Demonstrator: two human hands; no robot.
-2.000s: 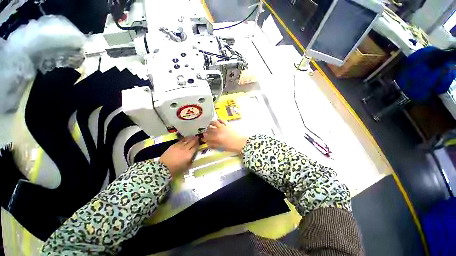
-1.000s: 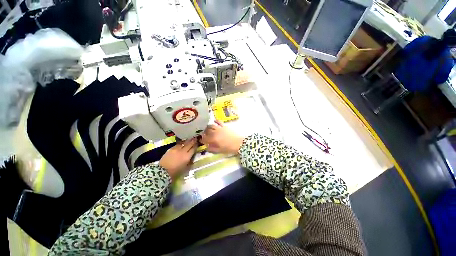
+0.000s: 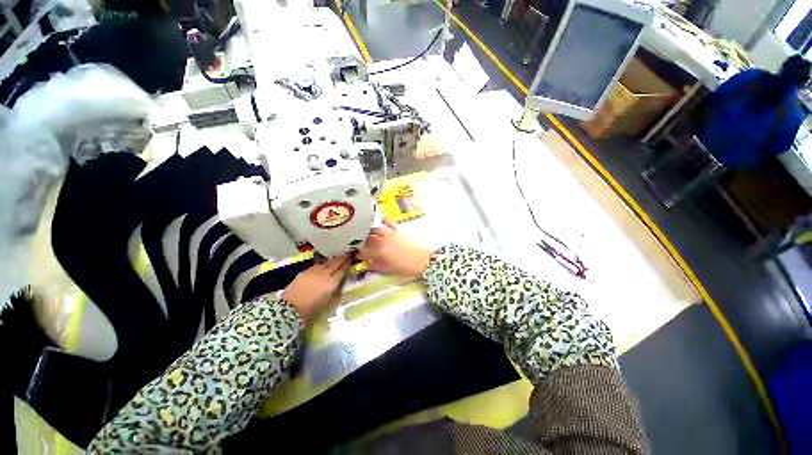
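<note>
The white sewing machine head (image 3: 312, 169) with a red-and-white emblem stands in the middle. My left hand (image 3: 316, 286) and my right hand (image 3: 392, 251) are bare and meet below it, fingertips close together at the needle area. Both hold a dark fabric strip, mostly hidden by my fingers; part of it shows below my left fingertips. Black strips (image 3: 178, 235) lie fanned out left of the machine. A wide black fabric piece (image 3: 427, 364) lies along the near table edge. The shiny metal bed plate (image 3: 374, 333) lies below my hands.
A yellow attachment (image 3: 402, 203) sits right of the needle area. Thread snips (image 3: 564, 259) with a cord lie on the right of the table. A control screen (image 3: 588, 58) stands at the right rear. Clear plastic (image 3: 85, 115) is at the far left. A person in blue (image 3: 752, 115) sits beyond.
My hands stay at the needle area with only slight finger movement. The camera view has shifted slightly. The person in blue at the right is more upright.
</note>
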